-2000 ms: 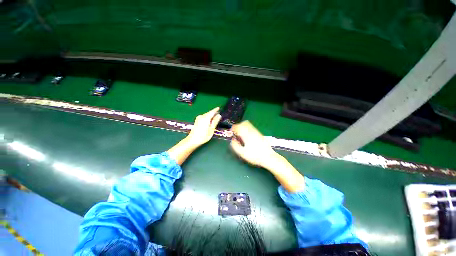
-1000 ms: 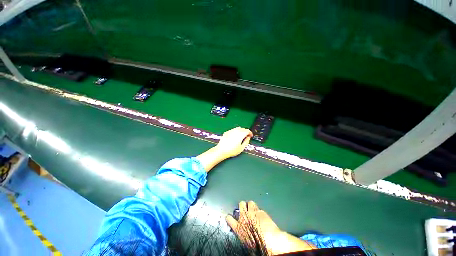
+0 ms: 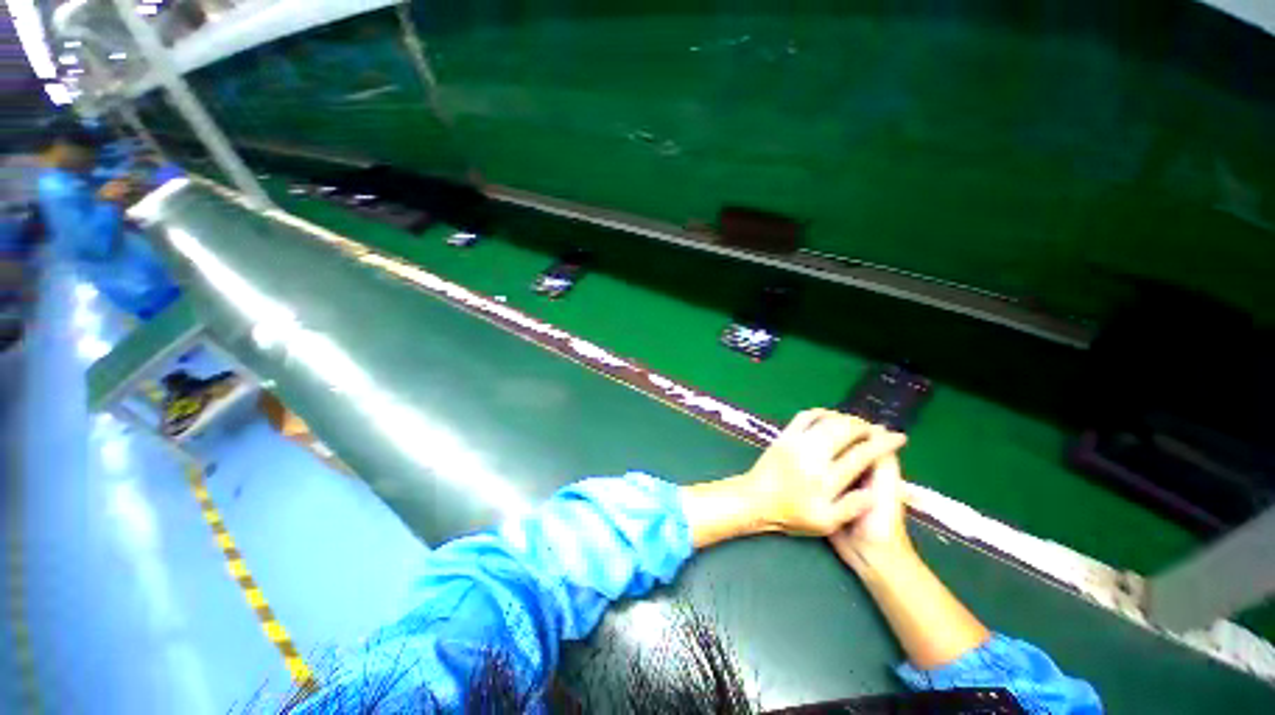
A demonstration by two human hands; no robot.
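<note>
A dark oblong phone half-assembly [image 3: 891, 395] lies on the green belt just beyond the metal rail. My left hand [image 3: 825, 472] is at the rail, fingers bent over my right hand, close to the near end of this unit. My right hand [image 3: 875, 520] is beside and partly under the left one, its fingertips mostly hidden. Whether either hand holds something cannot be seen. Another phone half-assembly [image 3: 751, 338] with a pale patch lies farther left on the belt.
More units [image 3: 558, 275] lie along the belt [image 3: 643, 314] to the left. Black trays [image 3: 1154, 472] and a pale slanting post [image 3: 1219, 576] stand at right. A chipped rail [image 3: 601, 355] edges the bench. A blurred person in blue [image 3: 105, 231] is far left.
The view has swung left. My right hand has moved from the near bench up to the rail and meets my left hand. The flat dark piece seen earlier on the bench is not visible.
</note>
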